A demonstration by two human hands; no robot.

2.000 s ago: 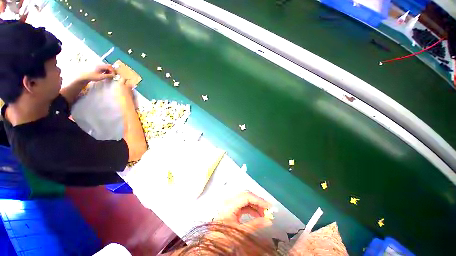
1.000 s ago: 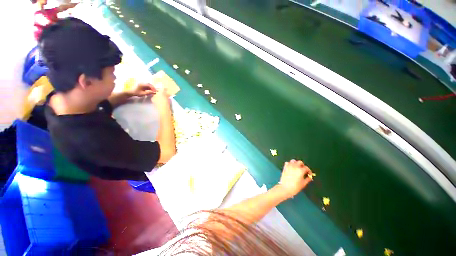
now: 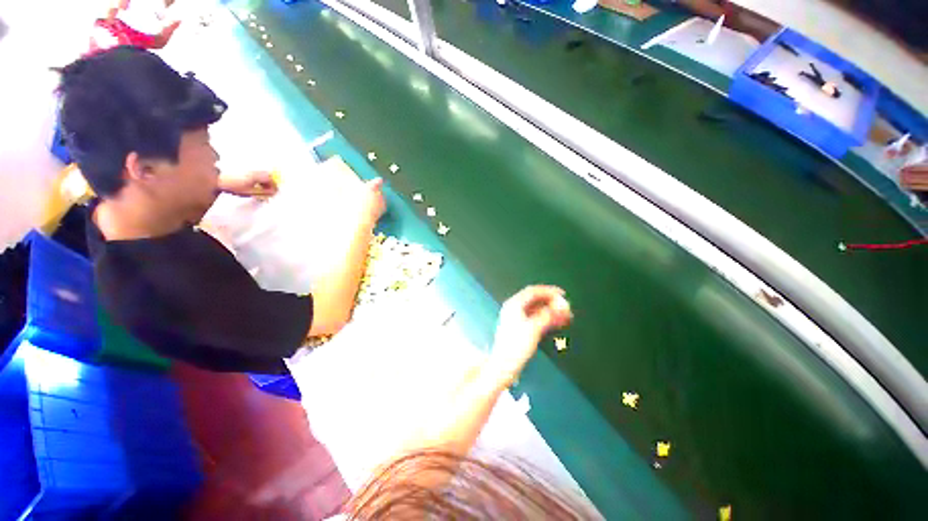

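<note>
Neither of my own hands shows. A head with brown hair (image 3: 463,490) fills part of the bottom edge, seen from above. That person's bare arm and blurred hand (image 3: 529,317) reach over the near side of the green belt (image 3: 672,336). A small pale piece seems to be at the fingertips. Small yellow star-shaped pieces (image 3: 630,400) lie spaced in a row on the belt. A heap of small yellow and white pieces (image 3: 402,270) lies on the white bench (image 3: 392,371).
A person in a black top (image 3: 193,295) sits at the bench on the left, hands apart. Blue bins (image 3: 112,432) are at the lower left. A pale rail (image 3: 651,204) runs along the belt. Beyond it are a blue tray (image 3: 804,97) with dark parts and a red strand (image 3: 885,245).
The near person's hand has drawn back left and up from the yellow pieces. The black-topped person's hands have moved apart. Belt pieces sit differently in the picture, and the view has shifted.
</note>
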